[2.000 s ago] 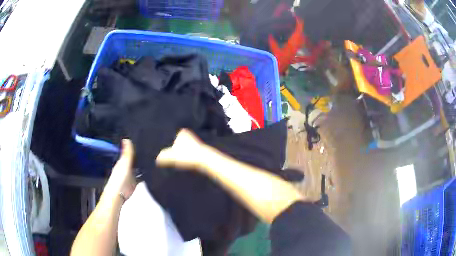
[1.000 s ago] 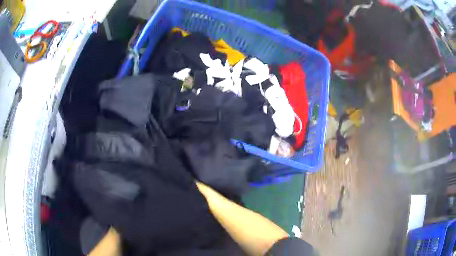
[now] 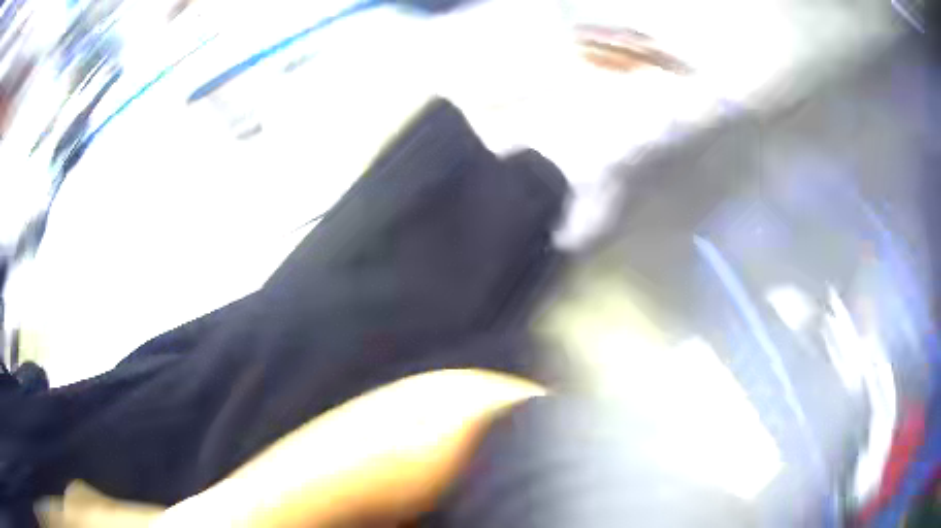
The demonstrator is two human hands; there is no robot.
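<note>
A large black cloth point(image 3: 402, 258) lies spread over a white table surface point(image 3: 155, 227), with a raised peak near the middle. My right forearm point(image 3: 371, 449) reaches from a dark sleeve at the bottom centre across to the lower left, in front of the cloth. A small blurred patch of a hand point(image 3: 98, 510) shows at the lower left against the cloth, cut off by the bottom edge; I cannot tell which hand it is. The fingers and any grip are hidden or blurred.
The view is strongly blurred. A blue strip point(image 3: 279, 52) crosses the upper left. A brownish-orange object point(image 3: 629, 52) lies at the top. Blue, white and red shapes blur at the lower right, perhaps the basket.
The view has swung from the blue basket to the white table. The black cloth has moved from over the basket onto the table. The basket is no longer clearly seen.
</note>
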